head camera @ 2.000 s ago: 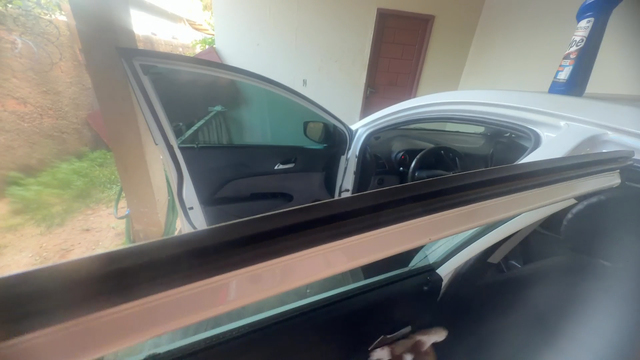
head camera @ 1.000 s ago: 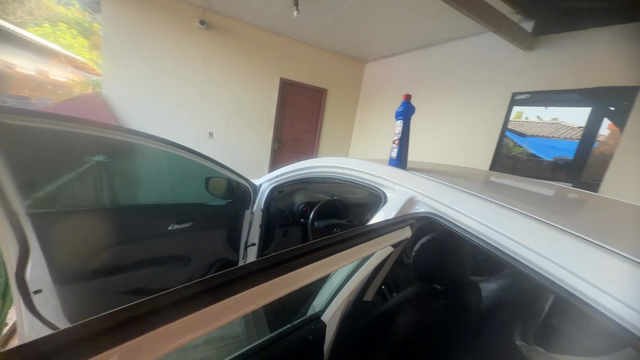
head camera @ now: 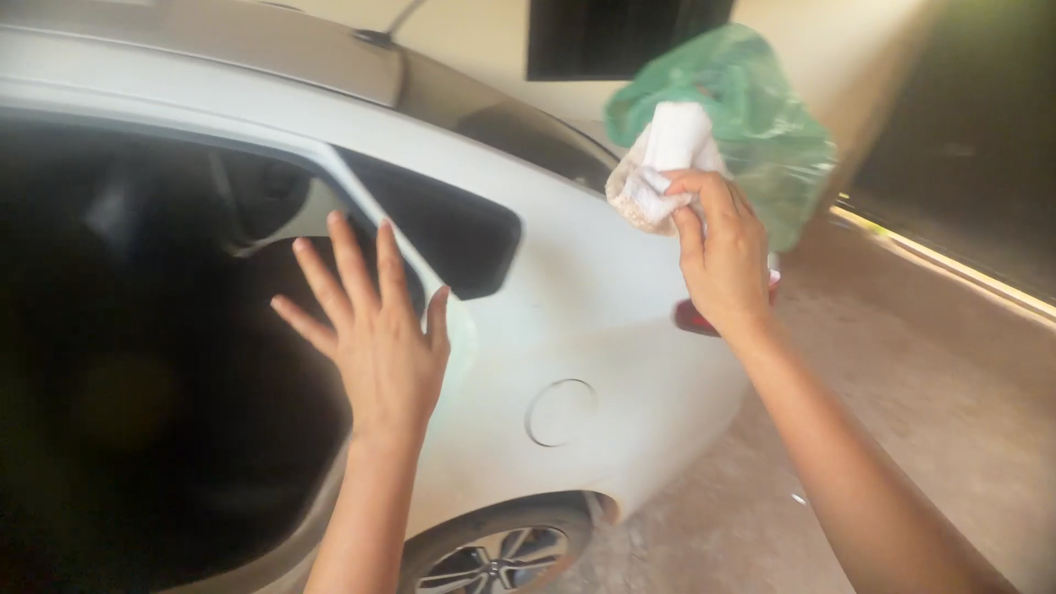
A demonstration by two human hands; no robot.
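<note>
My left hand (head camera: 375, 330) is spread, fingers apart and empty, in front of the rear door opening of a white car (head camera: 569, 313); whether it touches the car is unclear. Pinched in the fingers of my right hand (head camera: 726, 247) is a crumpled white cloth (head camera: 672, 165), held above the rear fender near the tail light (head camera: 700, 318). Directly behind the cloth is a translucent green plastic bag (head camera: 759, 140); what holds it up is hidden.
Below the round fuel flap (head camera: 561, 412) is the rear wheel (head camera: 493, 569). The dark rear quarter window (head camera: 454, 227) lies between my hands. A roof antenna (head camera: 375, 37) rises at the top. Concrete floor (head camera: 891, 396) extends on the right.
The view has swung toward the car's rear. Both hands are now raised in view, the right one with a cloth; one second ago no hand showed. The blue bottle on the roof is out of view.
</note>
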